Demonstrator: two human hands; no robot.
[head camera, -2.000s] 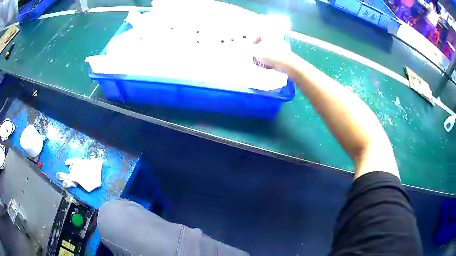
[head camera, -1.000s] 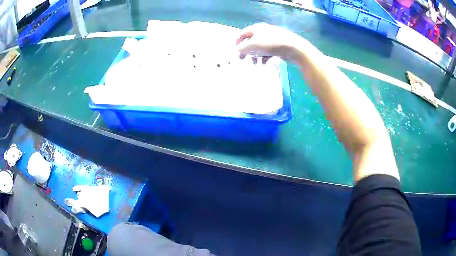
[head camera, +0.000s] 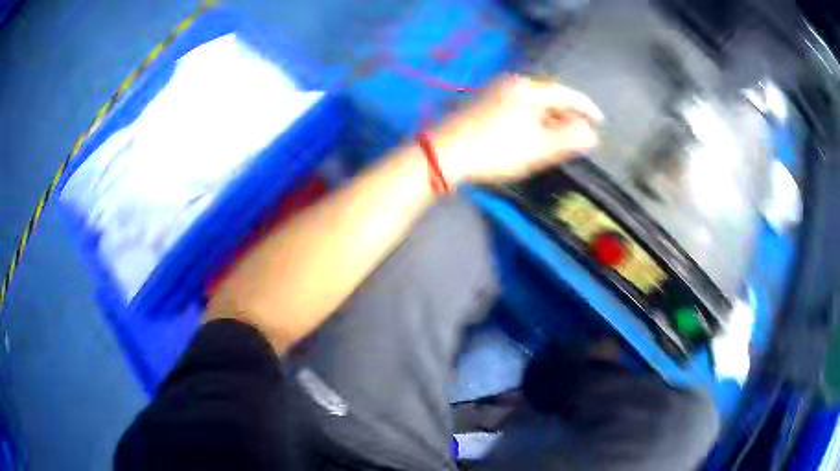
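Note:
The picture is strongly blurred. My left hand (head camera: 543, 129), with a red band at the wrist, reaches over the left end of the machine's front panel (head camera: 576, 213). Its fingers are curled, and I cannot tell whether they hold anything. The grey metal plate (head camera: 617, 83) lies beyond the hand. The panel shows a red button (head camera: 609, 248) between yellow labels and a green button (head camera: 689, 320) at its right end. White blurred shapes lie over the plate's right part. My right hand is not in view.
A blue bin (head camera: 249, 175) with white layers stands at the left, above a red stool (head camera: 309, 195). A thin red lead (head camera: 419, 75) lies left of the machine. A white glove (head camera: 735, 345) lies right of the panel. Yellow-black tape (head camera: 69, 166) curves across the blue floor.
The view has swung from the conveyor bin to the machine and left bin. My right hand, earlier at the conveyor bin, has left the picture. My left hand and arm have come into view.

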